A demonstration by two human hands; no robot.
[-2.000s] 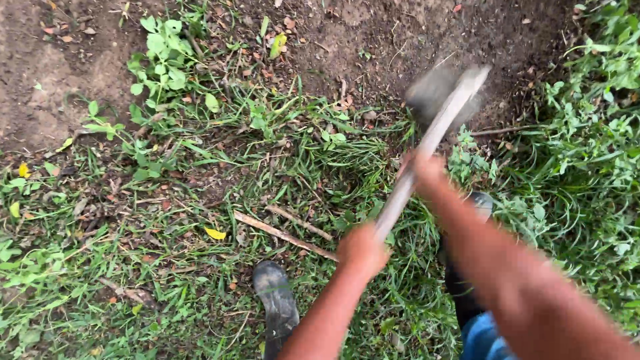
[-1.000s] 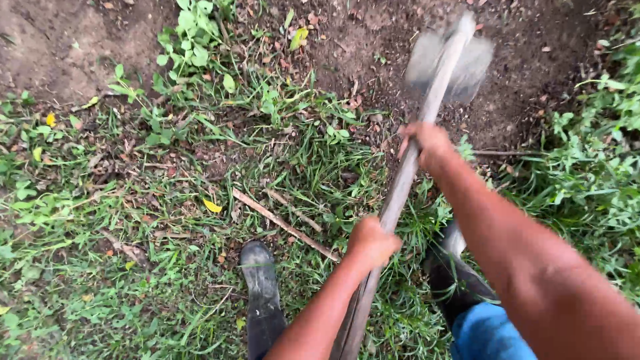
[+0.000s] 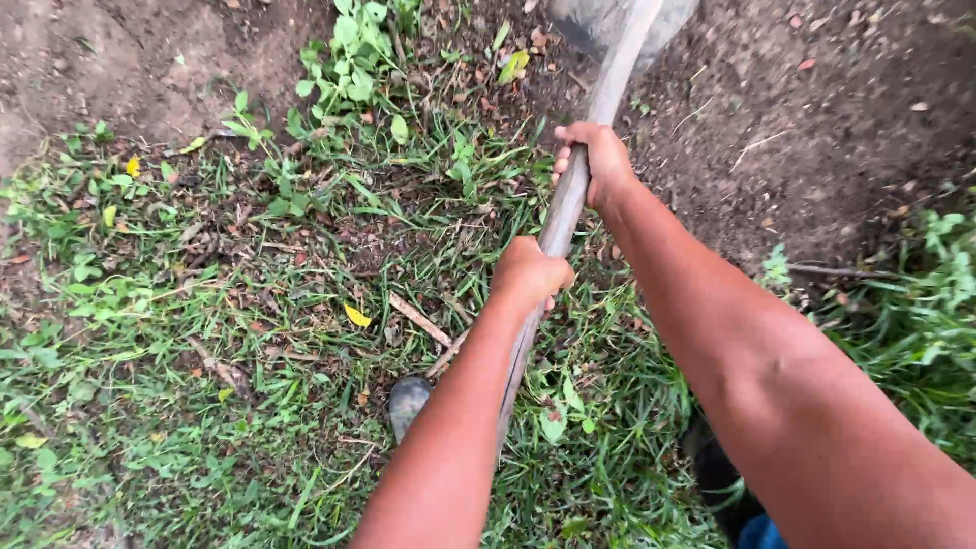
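Observation:
A long wooden handle [image 3: 564, 206] runs from the lower middle to the top of the view, with my two hands wrapped around it. My right hand [image 3: 598, 160] grips it higher up, nearer the tool's head. Lower down, my left hand [image 3: 530, 274] is closed on the same handle, a short gap from the right. At the top edge a broad grey metal hoe blade [image 3: 587, 23] lies behind the handle's end, over brown soil, partly cut off by the frame. Whether the blade touches the soil I cannot tell.
Bare soil [image 3: 762, 152] spans the top right, grass and weeds [image 3: 191, 427] the left and bottom. Broken sticks [image 3: 419, 319] lie beside a dark boot [image 3: 409, 404]. Another dark boot [image 3: 720, 473] is partly hidden by my right arm. A thin stick [image 3: 839, 271] lies at right.
The hoe blade has moved toward the top edge of the view and is now partly outside it. My hands are closer together on the handle than one second ago.

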